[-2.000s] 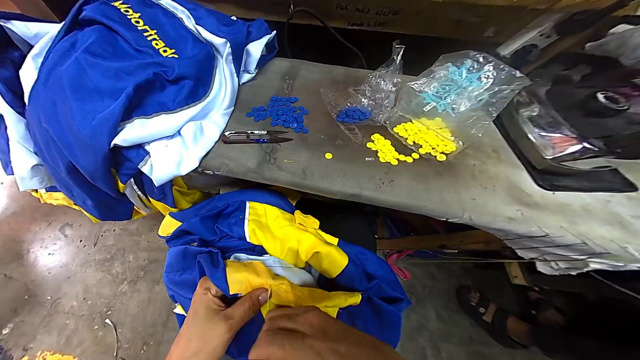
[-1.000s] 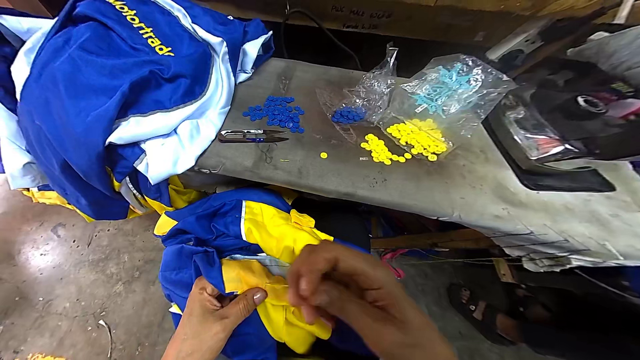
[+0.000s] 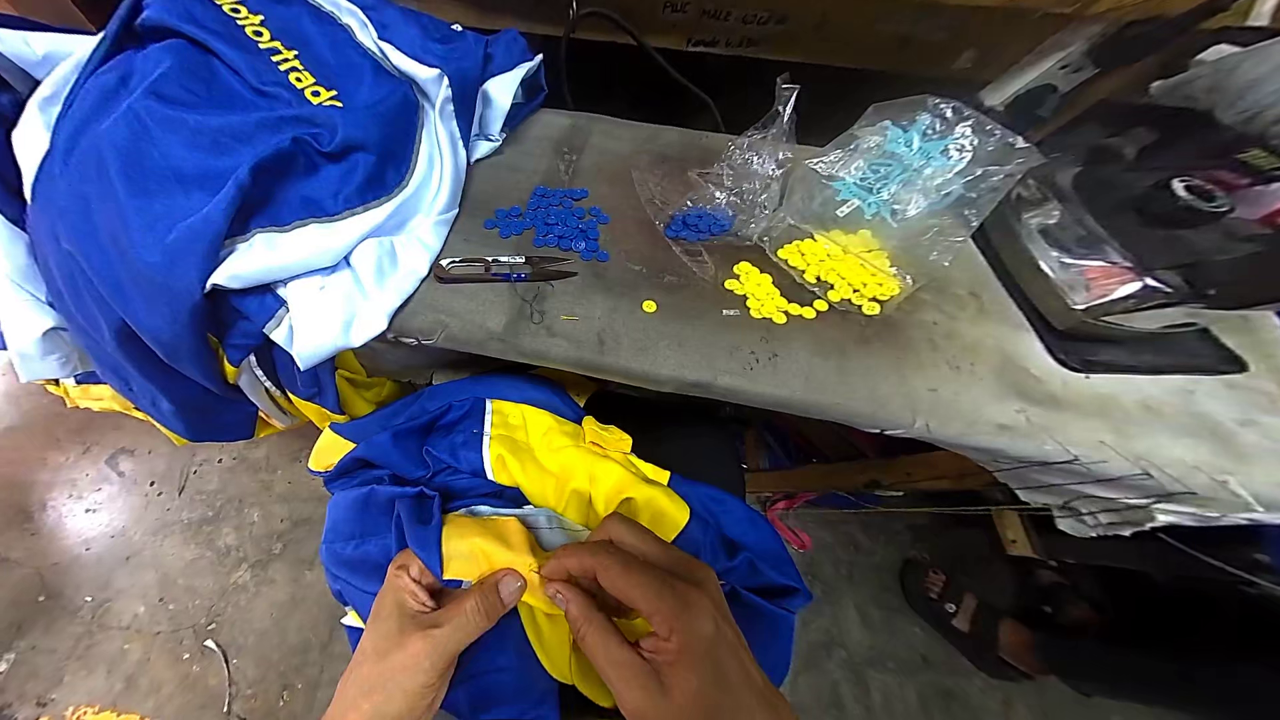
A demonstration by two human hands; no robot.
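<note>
A blue and yellow garment (image 3: 590,460) lies below the table edge, and my left hand (image 3: 430,620) pinches its yellow fabric between thumb and fingers. Close on the right, the thumb and forefinger of my right hand (image 3: 650,610) meet at the same yellow cloth, on something thin like a needle or thread, too small to be sure. Thread snips (image 3: 505,269) rest on the table near loose blue buttons (image 3: 555,220). Farther right are yellow buttons (image 3: 765,292), some spilling from a clear plastic bag, and one lone yellow button (image 3: 649,306).
More blue garments (image 3: 250,170) are heaped at the table's left end. Bags holding blue buttons (image 3: 700,222) and light-blue pieces (image 3: 905,165) lie on the grey cloth-covered table (image 3: 820,370). A black object (image 3: 1130,220) stands at right. A person's sandalled foot (image 3: 960,610) shows below.
My right hand, raised off the cloth one second ago, is back down at the yellow fabric beside my left thumb. My left hand keeps its pinch.
</note>
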